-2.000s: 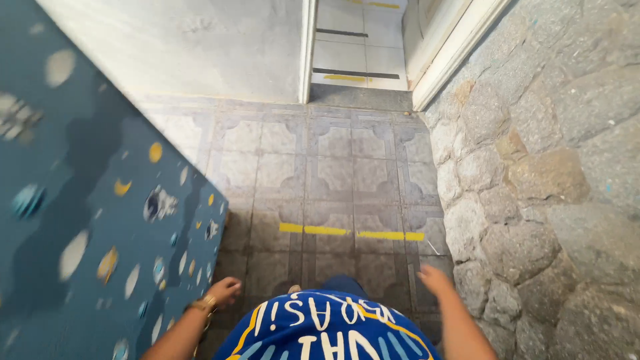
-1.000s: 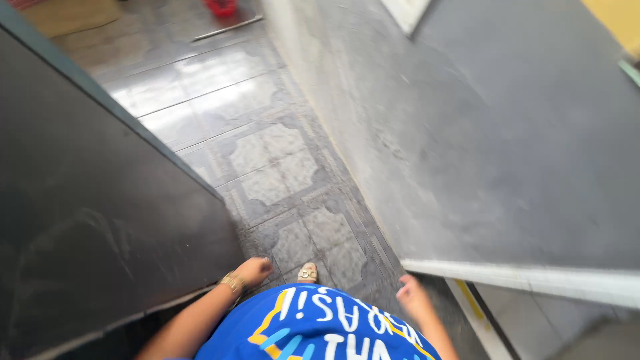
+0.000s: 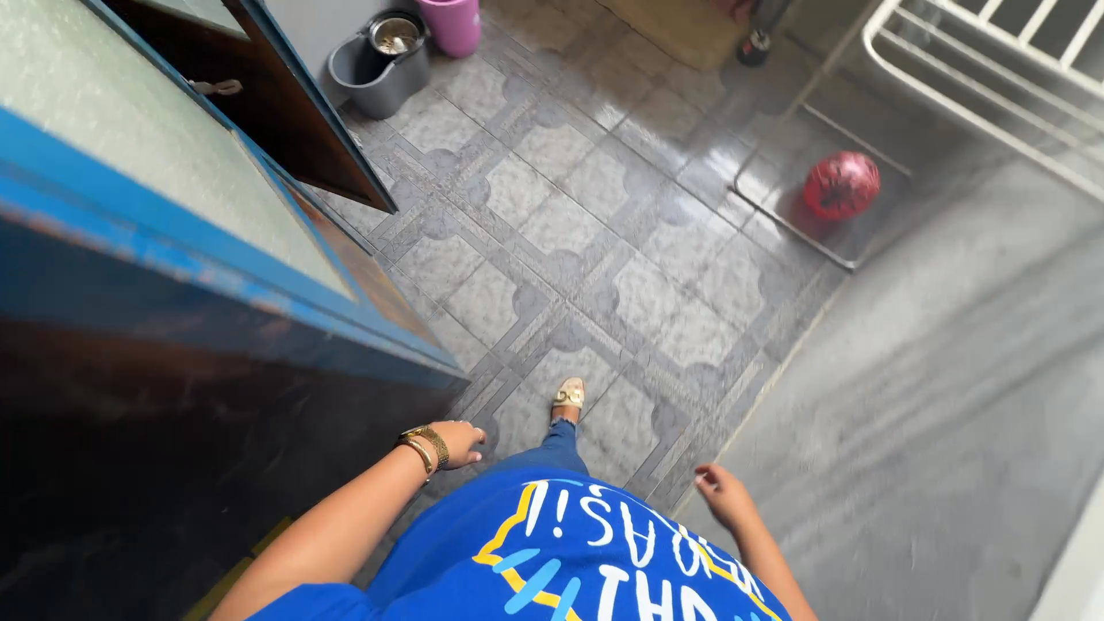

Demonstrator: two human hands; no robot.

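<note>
My left hand (image 3: 459,444), with a gold watch (image 3: 431,444) and bangle at the wrist, hangs beside my blue printed T-shirt (image 3: 586,543). Its fingers are loosely curled and nothing shows in them. On the other side, my right hand (image 3: 720,493) hangs near the grey wall, its fingers loosely bent and holding nothing visible. One foot in a gold sandal (image 3: 570,393) is on the patterned grey tile floor (image 3: 561,224) between the hands. Neither hand touches any object that I can see.
Blue-framed doors (image 3: 345,315) stand at left. Beyond them are a grey mop bucket (image 3: 379,78) and a pink bin (image 3: 452,24). At right, a red patterned ball (image 3: 843,185) lies within the base of a white metal drying rack (image 3: 966,95), beside the grey wall (image 3: 931,414).
The view has moved from a doorway and stone wall, past a grey wall, to this tiled passage with the bucket, ball and rack. Both hands stay low at my sides.
</note>
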